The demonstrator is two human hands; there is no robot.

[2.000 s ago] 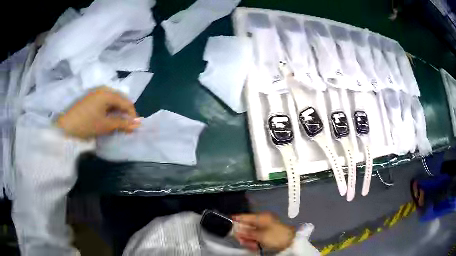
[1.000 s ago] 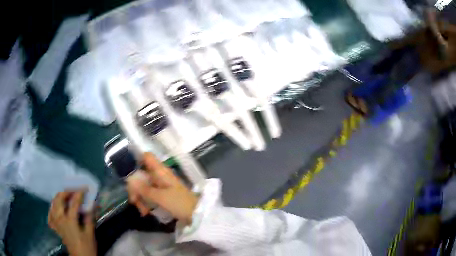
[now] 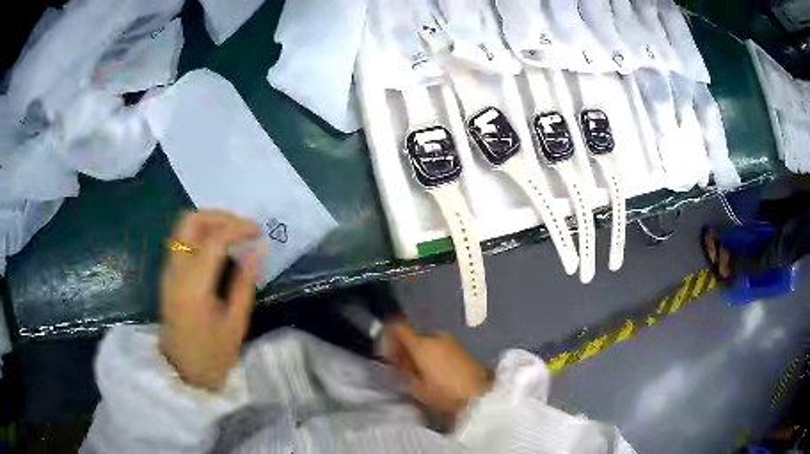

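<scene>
My left hand (image 3: 209, 293), blurred and with a yellow ring, pinches the near edge of a flat white protective sleeve (image 3: 235, 160) with a small printed mark. My right hand (image 3: 440, 363) is low at the centre, strongly blurred, below the bench edge. Its fingers close on a smartwatch (image 3: 357, 315), seen only as a dark smear with a pale bit of strap. A blister tray (image 3: 386, 191) holds several bare smartwatches (image 3: 434, 155), faces up, their pale straps hanging over its front edge. Bagged smartwatches (image 3: 546, 31) fill the tray's back row and right side.
Loose white sleeves (image 3: 98, 133) lie heaped at the left, and one more (image 3: 321, 62) touches the tray's left side. Another white tray (image 3: 782, 111) is at the far right. Beyond the bench edge are a blue stool (image 3: 759, 266), a person's foot (image 3: 715, 253) and yellow-black floor tape (image 3: 613, 337).
The view has swung back left. My right hand, raised with the smartwatch near the tray's left corner a second ago, is now below the bench edge. The sleeve at my left hand now lies slanted.
</scene>
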